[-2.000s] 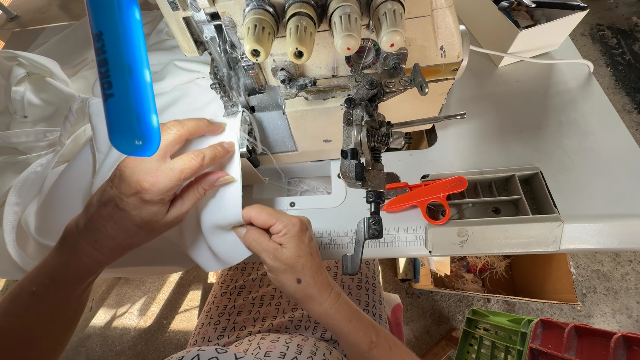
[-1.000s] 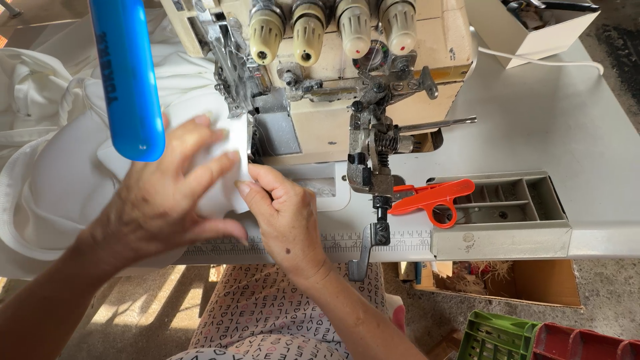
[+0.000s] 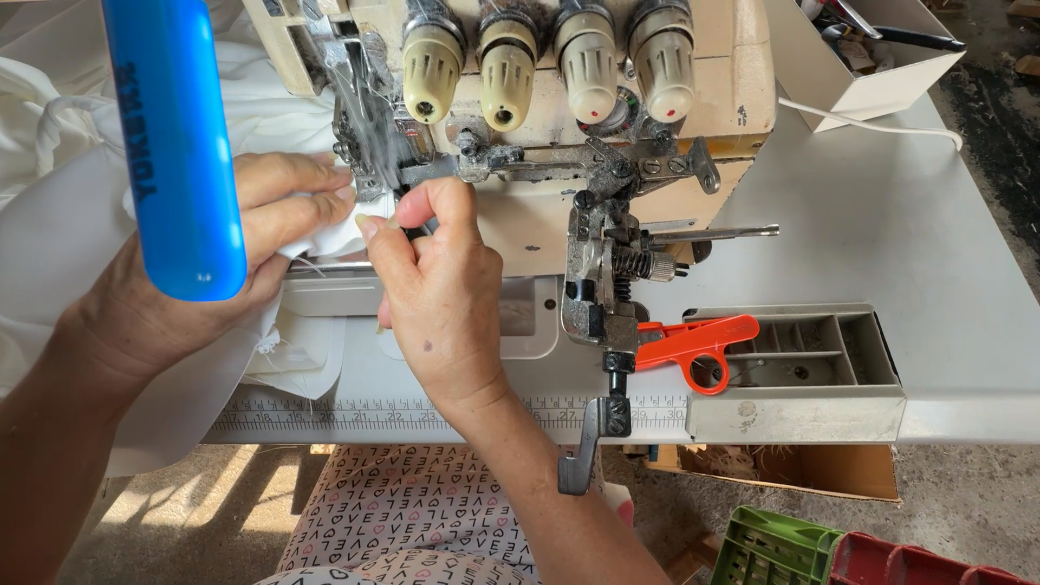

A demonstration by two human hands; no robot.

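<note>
White fabric [image 3: 187,390] lies bunched on the left of an overlock sewing machine [image 3: 520,219], its edge reaching the presser foot area [image 3: 378,175]. My left hand [image 3: 276,211] rests with fingers flat on the fabric just left of the foot; a blue guard marked Yoke hides part of it. Close to the needle area, my right hand [image 3: 439,276] pinches at the fabric's edge with thumb and index finger; whether thread or cloth is between them is hard to tell. Loose white threads [image 3: 268,341] hang from a lower piece of the fabric.
Orange thread snips [image 3: 699,345] lie against a grey compartment tray [image 3: 796,414] at the right. Metal attachment arms [image 3: 605,284] stick out in front of the machine. A white box of tools [image 3: 894,85] stands at the back right; a measuring tape [image 3: 325,413] runs along the table edge.
Both hands have moved up towards the presser foot with the fabric edge. My left hand, raised and blurred one second ago, now lies on the fabric.
</note>
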